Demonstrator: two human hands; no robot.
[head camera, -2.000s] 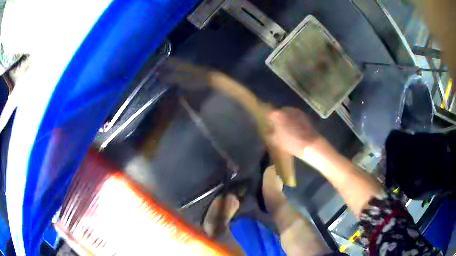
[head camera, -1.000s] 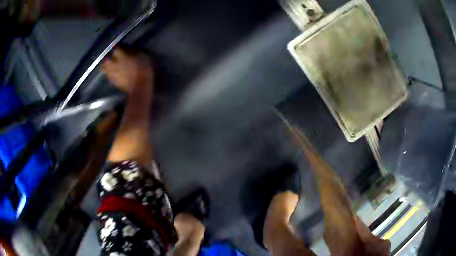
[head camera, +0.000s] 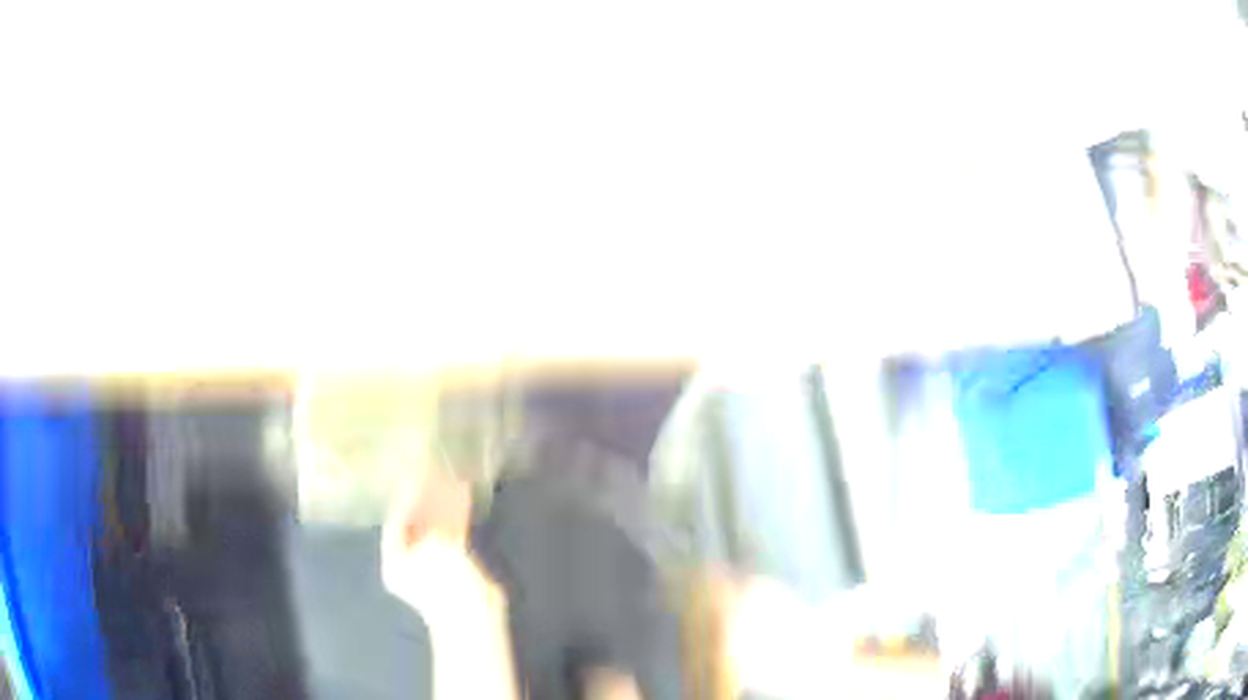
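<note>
The view is strongly blurred and overexposed. My left hand (head camera: 435, 527) is a pale, smeared shape at lower centre-left, below the table's edge. Its fingers cannot be made out. My right hand (head camera: 780, 636) is a washed-out shape at the bottom, right of centre, against a tan cardboard sheet (head camera: 706, 632). The hand seems closed on the sheet, but its fingers are lost in the glare. A white table (head camera: 548, 371) with a tan edge fills the upper view and hides what lies beneath it.
A blue crate or panel (head camera: 48, 520) stands at the far left. A bright blue object (head camera: 1029, 431) is at the right, beside blurred cluttered items. Dark grey floor (head camera: 568, 581) shows between my hands.
The view has swung up from the floor, so the white table now fills the top. The pedal is no longer clearly seen. My left hand appears farther right, the cardboard farther left.
</note>
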